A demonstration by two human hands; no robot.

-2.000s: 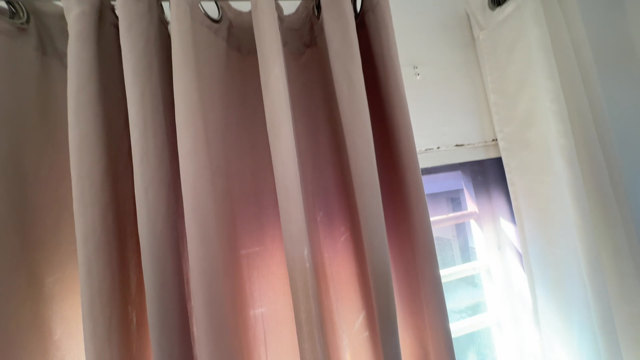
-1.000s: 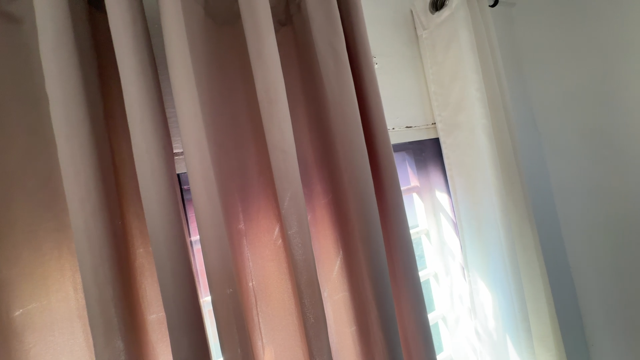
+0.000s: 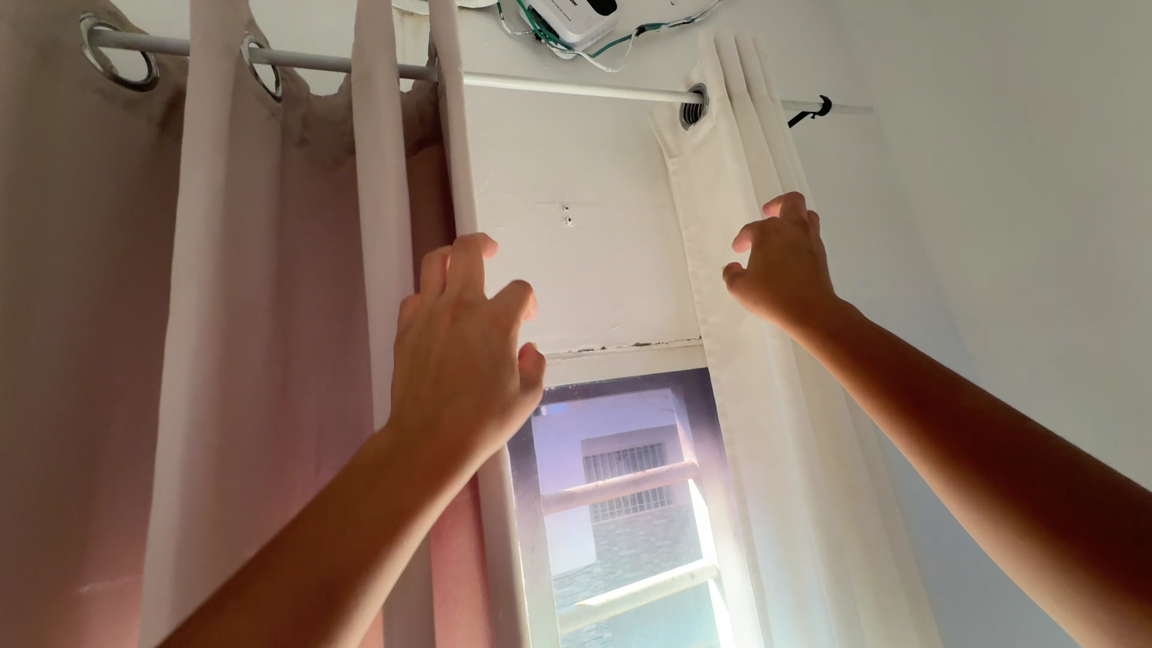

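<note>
My left hand (image 3: 463, 346) is raised in front of the right edge of the pinkish eyelet curtain (image 3: 315, 360), fingers apart and slightly bent, holding nothing. Further right, my right hand (image 3: 783, 261) is raised before the cream eyelet curtain (image 3: 747, 405), its fingers curled but apart, with no cloth visibly gripped. Whether either hand touches the fabric I cannot tell. Both curtains hang by metal eyelets from a thin curtain rod (image 3: 576, 86). Between them is a gap.
In the gap a barred window (image 3: 621, 504) lets in bright light. A black rod bracket (image 3: 814, 110) is near the rod's right end. Above the rod, a white device (image 3: 576, 20) with green and white cables is fixed to the wall (image 3: 990, 180).
Both my hands have come into view, raised toward the curtains. The view has tilted up, so the rod and the wall device now show.
</note>
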